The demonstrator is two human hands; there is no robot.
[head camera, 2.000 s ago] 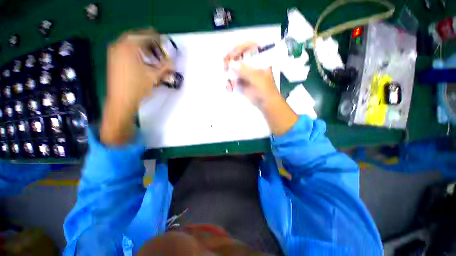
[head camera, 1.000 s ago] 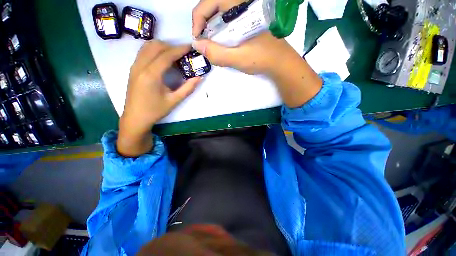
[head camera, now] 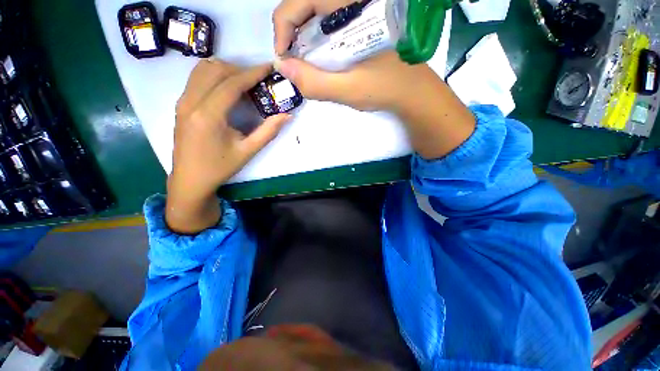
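Observation:
My left hand (head camera: 218, 124) grips a black watch housing (head camera: 279, 95) between thumb and fingers on the white paper sheet (head camera: 340, 141). A pale rectangle and gold marks show inside the housing. My right hand (head camera: 362, 81) holds a dispensing syringe (head camera: 362, 35) like a pen, its lower end at the housing's upper edge. The needle tip is hidden by fingers. A bright green adapter (head camera: 427, 29) caps the syringe's rear. A black cable end (head camera: 343, 16) lies along the barrel. Two more housings (head camera: 141, 30) (head camera: 189, 32) lie on the sheet at upper left.
A black blister tray (head camera: 54, 163) with housings is at the left on the green bench. White paper scraps (head camera: 486, 72) lie right of the sheet. A grey dispenser box (head camera: 606, 80) with a round gauge (head camera: 573, 88) and a black item (head camera: 646, 72) on top stands at the right.
Since two seconds ago, my hands have come together, with the syringe over a held housing, and the view has moved closer. Over the last second they have hardly moved; the view shifted slightly.

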